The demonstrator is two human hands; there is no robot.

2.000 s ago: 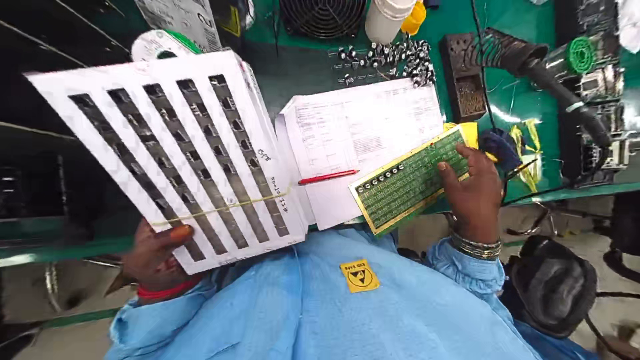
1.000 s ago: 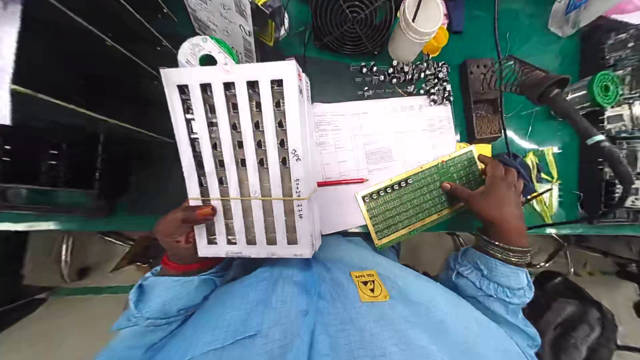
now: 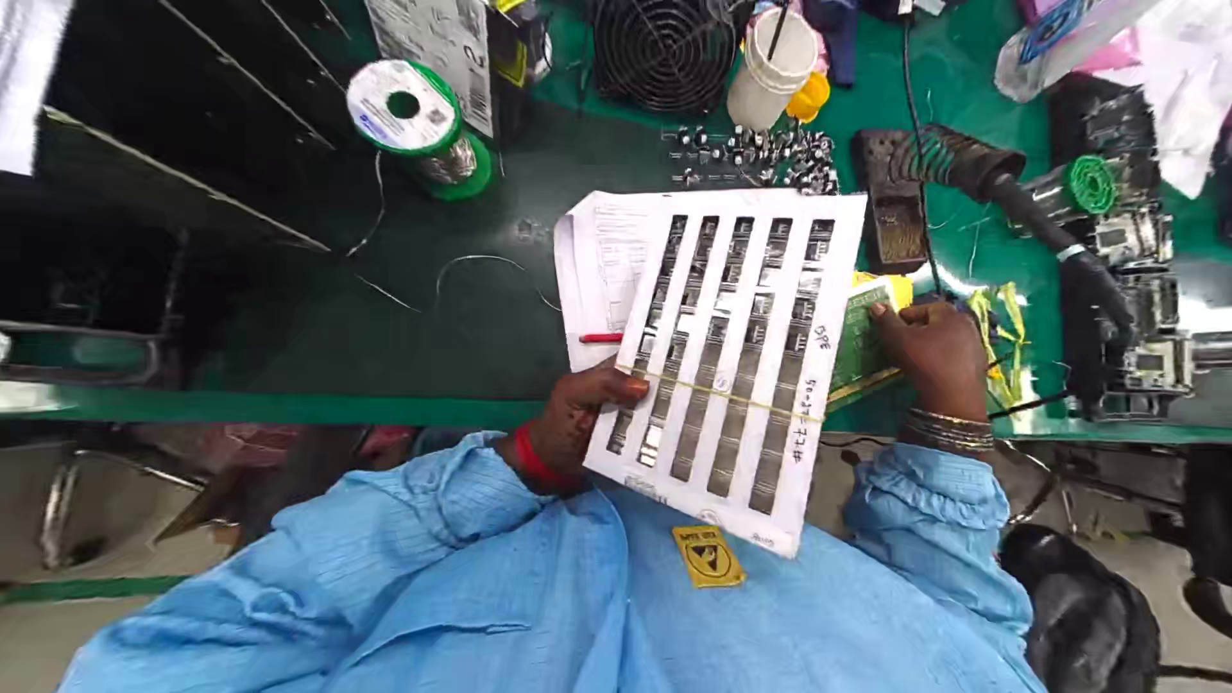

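Observation:
My left hand grips the lower left edge of a white slotted tray, which shows rows of small dark parts and has a rubber band around it. Handwriting runs along its right side. The tray is tilted in front of printed papers and a red pen, of which only one end shows. At the tray's right, my right hand holds the upper right part of a green circuit board between thumb and fingers. The tray hides much of the board.
A solder wire reel stands at the back left, loose wire trailing from it. Behind the papers are scattered small electronic components, a black fan and a white cup. A soldering iron stand and its coiled holder stand at right.
My left hand has moved right with the tray, which now covers most of the papers and part of the circuit board. My right hand still holds the board.

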